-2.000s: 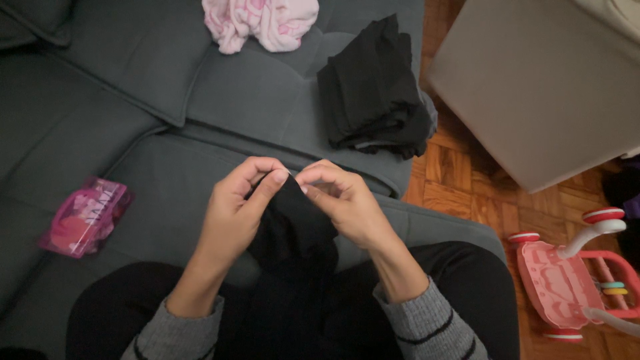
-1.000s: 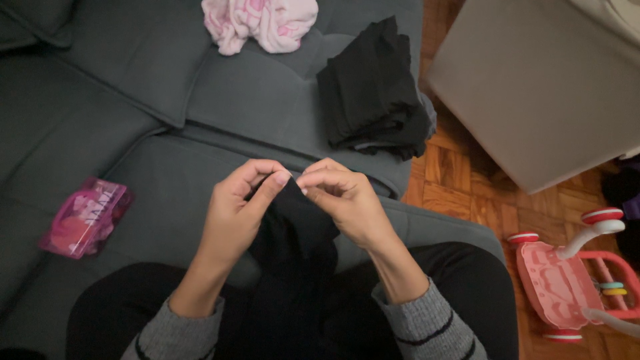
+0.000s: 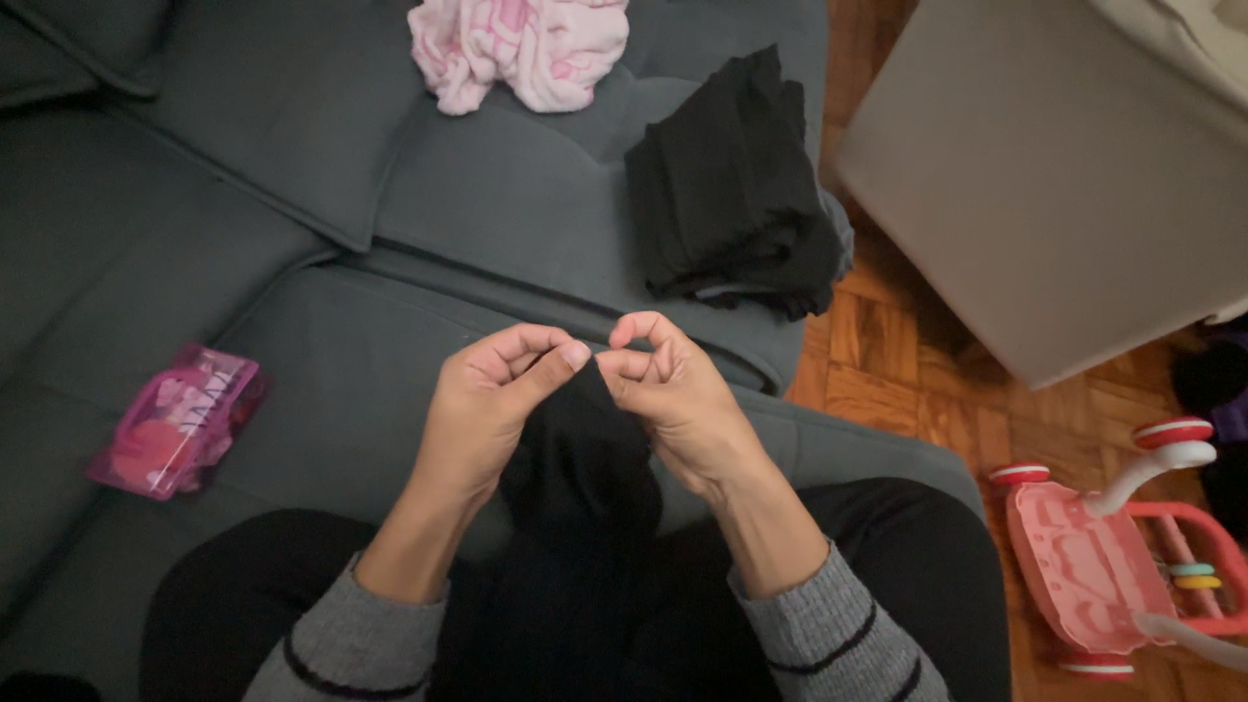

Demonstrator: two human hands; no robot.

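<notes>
My left hand is raised over my lap, its thumb and index finger pinched together at the top of a black cloth. Close beside it is my right hand, thumb against its bent fingers and the index finger curled apart above them. The two thumb tips nearly meet. The black cloth hangs down between my wrists and blends into my black trousers. Whatever is between the fingertips is too small and dark to make out.
On the grey sofa lie a folded black stack of clothes, a pink and white fleecy cloth and a pink transparent plastic case. A large beige box-like container and a pink wheeled toy stand on the parquet floor at right.
My right index finger has lifted off from the pinch and curled upward. A small gap shows between the hands, which otherwise stay in about the same place.
</notes>
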